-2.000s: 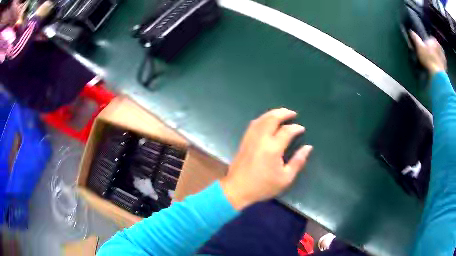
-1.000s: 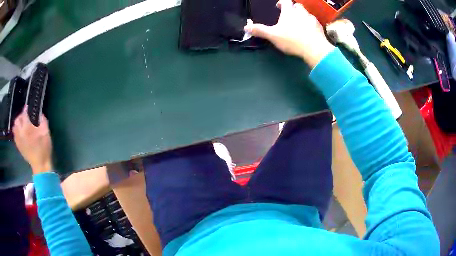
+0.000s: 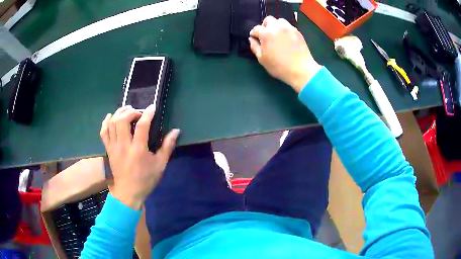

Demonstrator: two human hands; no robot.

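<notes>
A thick black media player point(image 3: 145, 81) lies screen up near the bench's front edge, its light-framed screen away from me. My left hand point(image 3: 132, 152) grips its near end, the thumb at the right side, covering the controls. Flat black panels point(image 3: 213, 28) lie side by side at the far side of the bench. My right hand point(image 3: 281, 49) is over the near ends of the right-hand panels, fingers bent together; whether they pinch anything is hidden.
Another black player point(image 3: 24, 91) stands at the far left. An orange box point(image 3: 328, 21) of small black fittings, a mallet point(image 3: 383, 103), yellow-handled cutters point(image 3: 397, 71) and black units point(image 3: 435, 38) are at the right. A carton point(image 3: 71, 187) of black units is below the bench.
The view has swung from the left side to the bench in front. One player has moved right with my left hand and now lies before me. The white piece no longer shows at my right fingers.
</notes>
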